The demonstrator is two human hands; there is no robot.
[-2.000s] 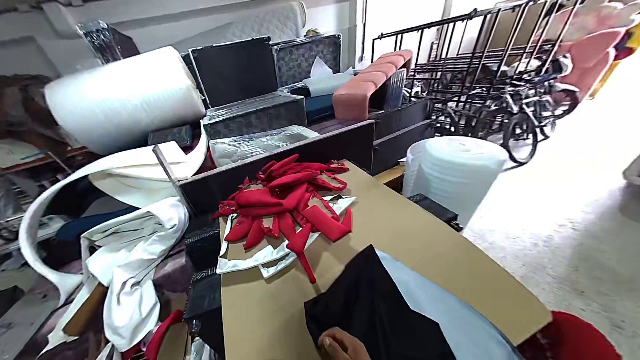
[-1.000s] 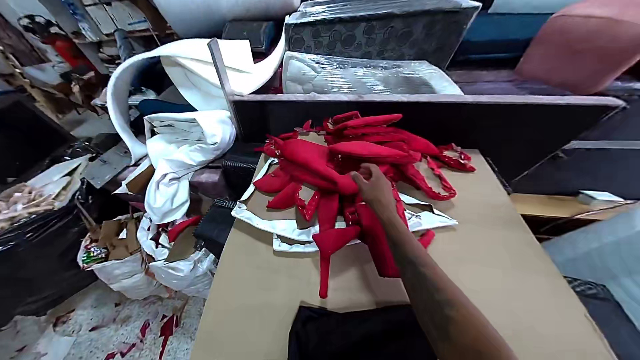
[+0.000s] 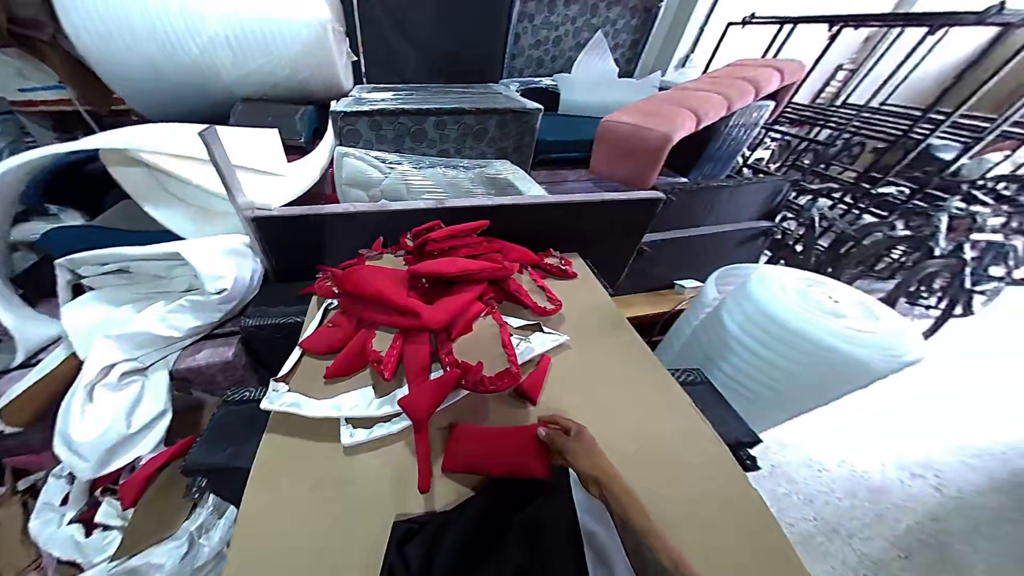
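My right hand point(image 3: 572, 448) grips the right end of a red fabric-covered rectangular piece point(image 3: 496, 450), thumb and fingers at its edge. That piece lies low over the cardboard-brown tabletop point(image 3: 320, 496), just above a black cloth point(image 3: 488, 532) with a light grey cloth point(image 3: 598, 524) along its right side. Beyond it is a heap of red fabric-covered pieces point(image 3: 384, 296), some of them curved rings, resting partly on white trimmed strips point(image 3: 320, 404). One narrow red piece point(image 3: 422, 448) points toward me, left of the held piece. My left hand is out of view.
A dark upright panel point(image 3: 456, 232) borders the table's far edge. White fabric point(image 3: 120, 360) and bags of scraps point(image 3: 184, 536) lie at the left. A white foam roll point(image 3: 776, 344) stands right of the table. Wrapped furniture point(image 3: 436, 120), a pink upholstered piece point(image 3: 696, 104) and bicycles point(image 3: 944, 248) are behind.
My right hand, on the red heap one second ago, is now nearer me, holding the rectangular red piece beside the black cloth. The view has swung right again.
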